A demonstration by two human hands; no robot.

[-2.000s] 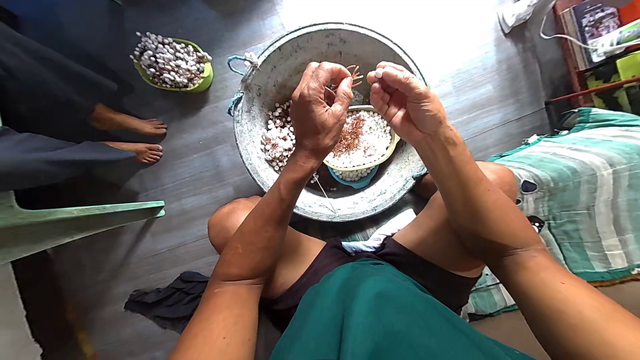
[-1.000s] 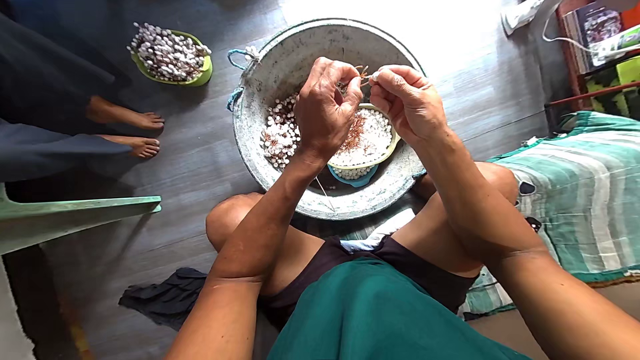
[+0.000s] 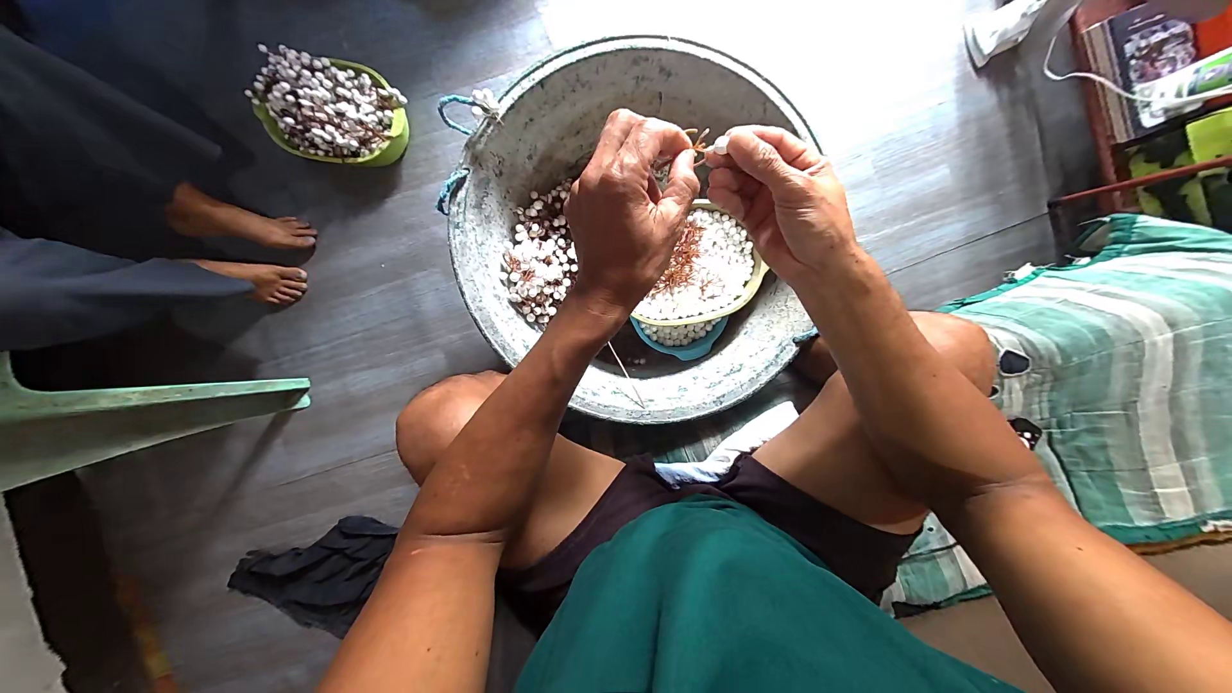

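Observation:
Over a large worn round tub (image 3: pixel 491 318), my left hand (image 3: pixel 635 197) pinches a small bunch of thin reddish-brown stalks (image 3: pixel 700 144). Close at its right, my right hand (image 3: pixel 784 188) holds a small white bead-like piece (image 3: pixel 719 145) between thumb and fingertips, at the ends of the stalks. Below the hands, inside the tub, a yellow-green-rimmed basket (image 3: pixel 756 287) holds white pieces with loose brown stalks on top. A blue container (image 3: pixel 698 348) with white pieces shows beneath it. More white pieces on brown stalks (image 3: pixel 544 255) lie at the tub's left side, partly behind my left hand.
A green container (image 3: pixel 390 144) heaped with white-tipped stalks stands on the floor, upper left. A person's bare feet (image 3: pixel 265 231) are left of the tub, above a green plastic chair leg (image 3: pixel 241 395). Dark cloth (image 3: pixel 322 573) lies lower left. Checked green-white fabric (image 3: pixel 1116 356) is at right.
Two seconds ago my hands were a little farther apart; now my right hand's fingertips are close to the stalks in my left hand. The basket and tub have stayed in place.

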